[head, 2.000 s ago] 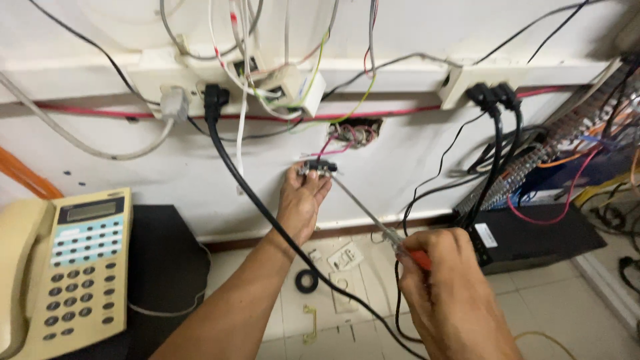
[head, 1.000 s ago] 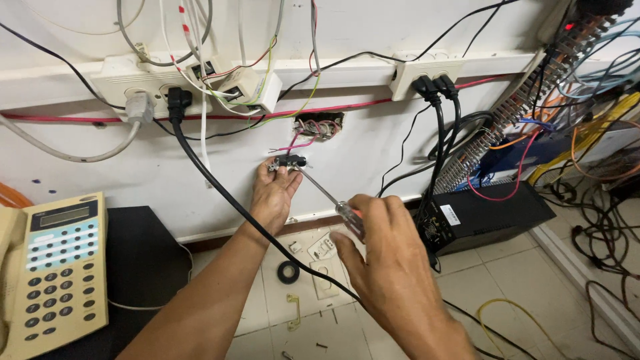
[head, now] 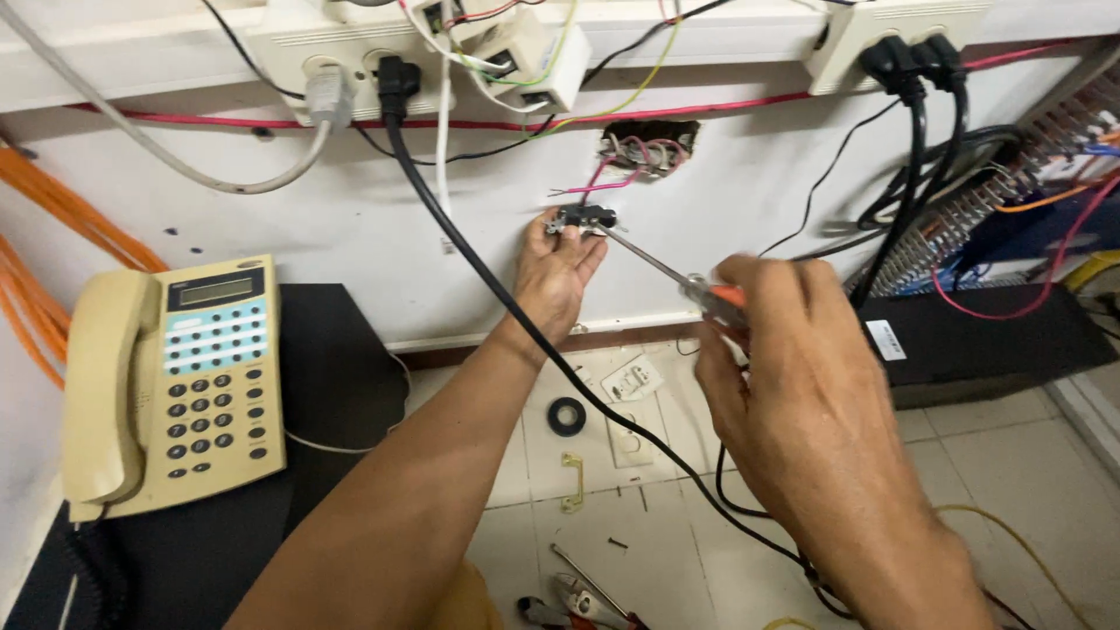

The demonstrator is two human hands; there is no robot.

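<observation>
Just below the wall opening (head: 649, 149), my left hand (head: 560, 271) holds a small black electrical outlet body (head: 584, 217) by its lower side. A pink wire (head: 604, 185) runs from the opening down to it, and another pink wire end sticks out to the left above it. My right hand (head: 787, 376) grips the clear and orange handle of a screwdriver (head: 652, 261). The screwdriver's tip meets the outlet body near its right part; the exact screw is too small to tell. A thick black power cable (head: 472, 254) passes in front of my left forearm.
Trunking sockets (head: 280, 44) with plugs line the wall above. A desk telephone (head: 219, 394) stands at left. On the tiled floor lie black tape (head: 566, 416), outlet covers (head: 632, 378), a metal bracket (head: 572, 483), screws, another screwdriver (head: 588, 577) and pliers (head: 582, 599). A black box (head: 989, 341) is at right.
The view has shifted. Both hands keep hold of the outlet body and the screwdriver; the right hand's fingers have changed their posture around the handle.
</observation>
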